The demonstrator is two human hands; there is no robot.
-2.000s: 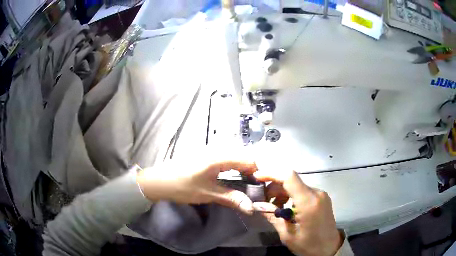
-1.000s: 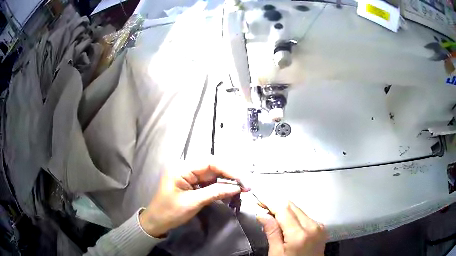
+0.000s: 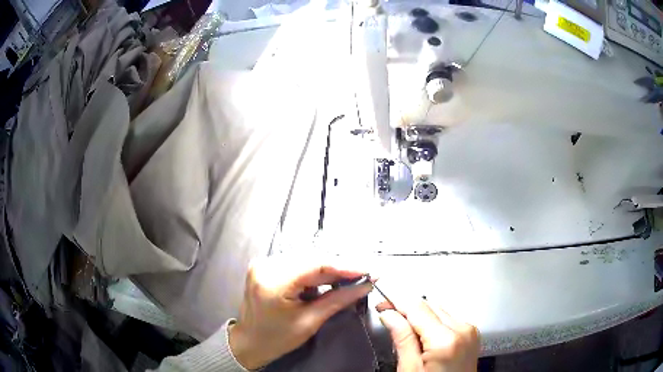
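Grey-brown cloth (image 3: 163, 182) drapes over the left of the table and hangs at the front edge below my hands. My left hand (image 3: 294, 309) pinches a small folded end of this cloth (image 3: 361, 282) between thumb and fingertips. My right hand (image 3: 429, 336) is just to its right, thumb and fingers closed on a thin pointed tool (image 3: 382, 293) whose tip touches the folded end. The rest of the tool is hidden in the hand. The presser foot (image 3: 383, 178) stands behind my hands with no cloth under it.
The white machine head (image 3: 538, 73) spans the back, with a tension knob (image 3: 439, 89) and a long white lamp piece (image 3: 378, 80). A control box (image 3: 636, 27) is at the far right. More cloth (image 3: 43, 138) is heaped at the far left. The table's front edge (image 3: 567, 327) curves below.
From two seconds ago, the hands have moved from holding the cloth end together to the tool tip at the fold. In the last second both hands shifted slightly right in view.
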